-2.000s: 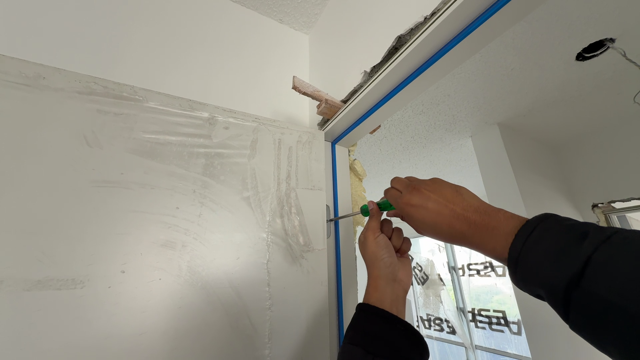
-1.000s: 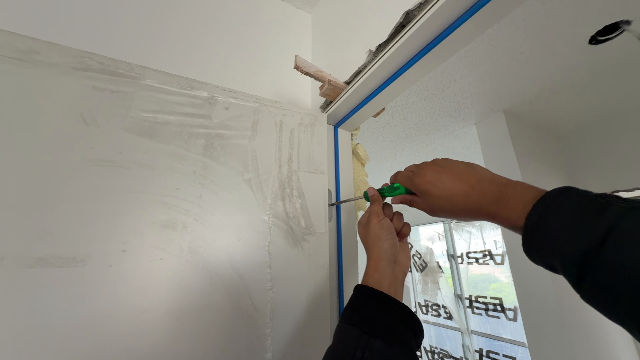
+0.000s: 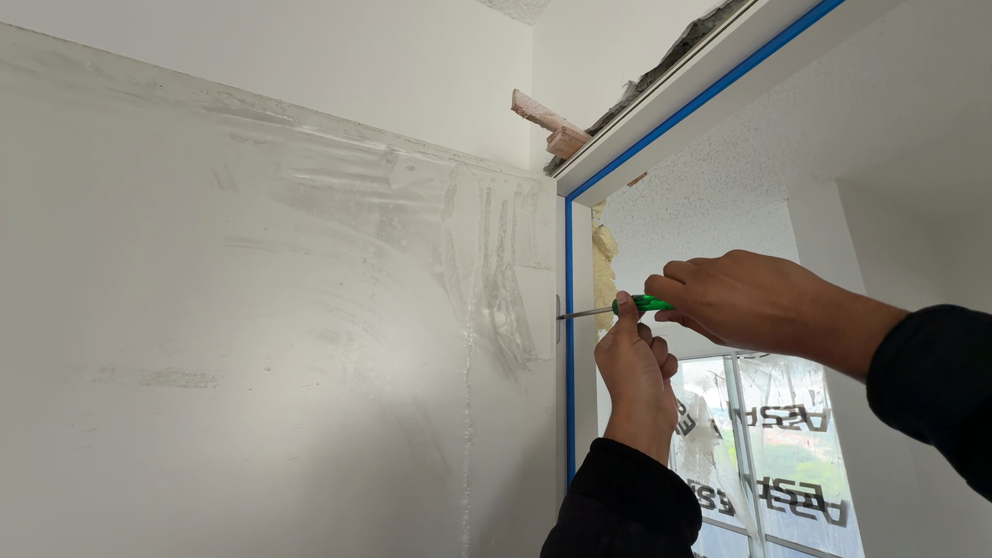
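A screwdriver with a green handle [image 3: 651, 303] points left, its metal shaft crossing the blue strip [image 3: 570, 372] on the door frame. The tip is at a small metal hinge plate [image 3: 558, 318] by the edge of the film-covered door [image 3: 349, 310]. My right hand [image 3: 744, 302] grips the back of the handle from the right. Below it, my left hand [image 3: 637, 364] pinches the front of the handle between thumb and fingers. Whether the tip sits in a screw head is too small to tell.
Wood scraps [image 3: 546, 120] stick out above the frame's top corner, beside rough broken plaster [image 3: 666, 58]. Yellow foam [image 3: 604, 252] lines the gap behind the frame's side. Beyond the opening stands a window [image 3: 775, 457] covered in printed plastic film.
Both hands stay on the screwdriver, with its tip at the hinge plate throughout. My right hand's grip on the handle has shifted slightly.
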